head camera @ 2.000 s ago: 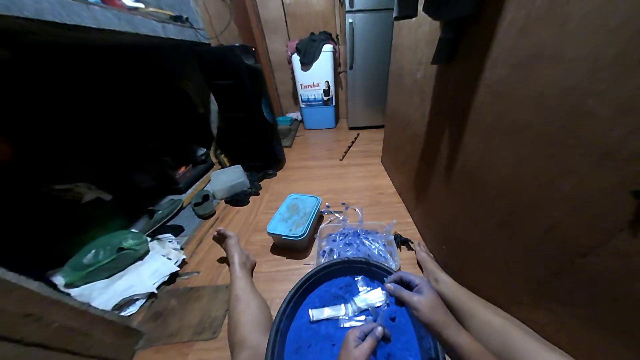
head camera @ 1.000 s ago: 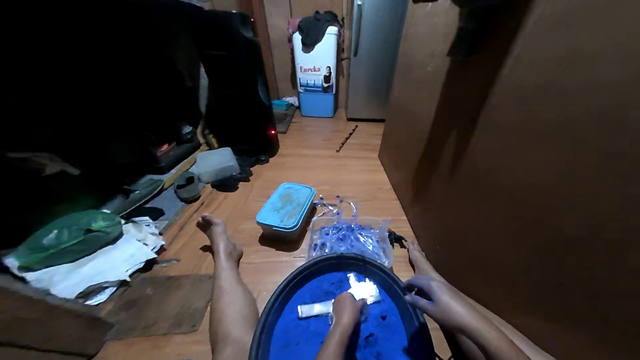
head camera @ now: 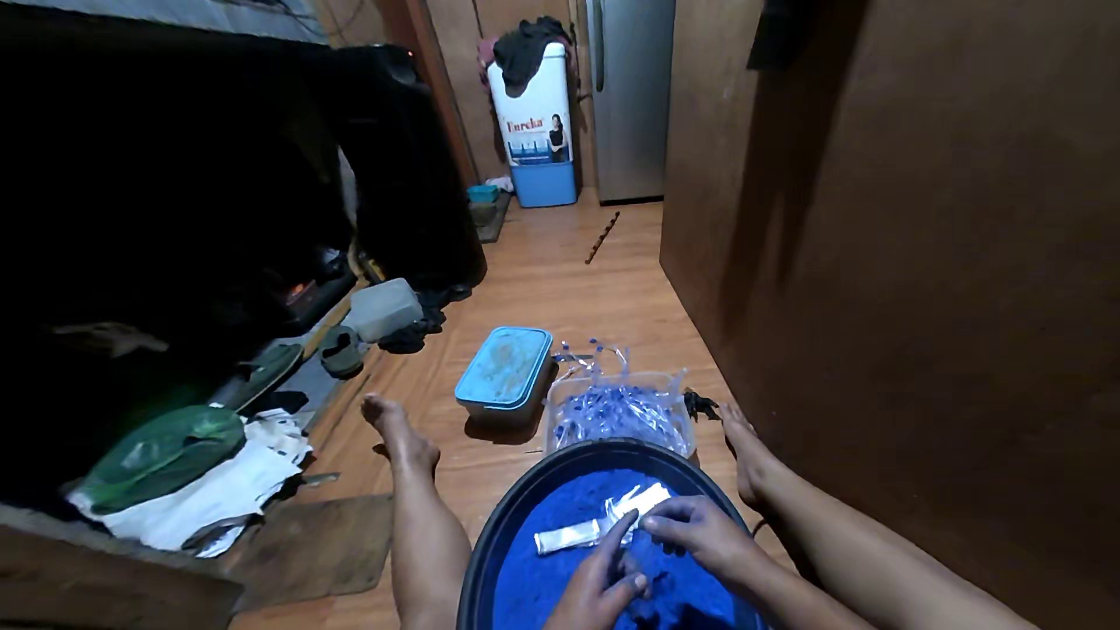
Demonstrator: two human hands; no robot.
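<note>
A round black basin (head camera: 490, 534) holds blue powder (head camera: 525, 586) between my legs. On the powder lie clear plastic strips or small sleeves (head camera: 569, 536), some in a loose pile. My left hand (head camera: 608, 582) is over the powder, its index finger raised beside the strips; nothing plain shows in it. My right hand (head camera: 700, 534) is just right of the pile with thumb and index finger pinched together; whether something thin is between them cannot be told. Beyond the rim, a clear plastic container (head camera: 556, 411) is full of thin clear pieces with blue in them (head camera: 621, 411).
A lidded container with a light-blue lid (head camera: 507, 366) stands on the wood floor left of the clear container. A brown panel (head camera: 919, 306) rises on the right. To the left lie a green plastic bag (head camera: 171, 455), white cloth (head camera: 210, 494), sandals (head camera: 340, 352) and a translucent box (head camera: 385, 309).
My left hand, which reached into the strips one second ago, has drawn back toward me. My right hand has come from the basin's right rim in over the powder, beside the strips.
</note>
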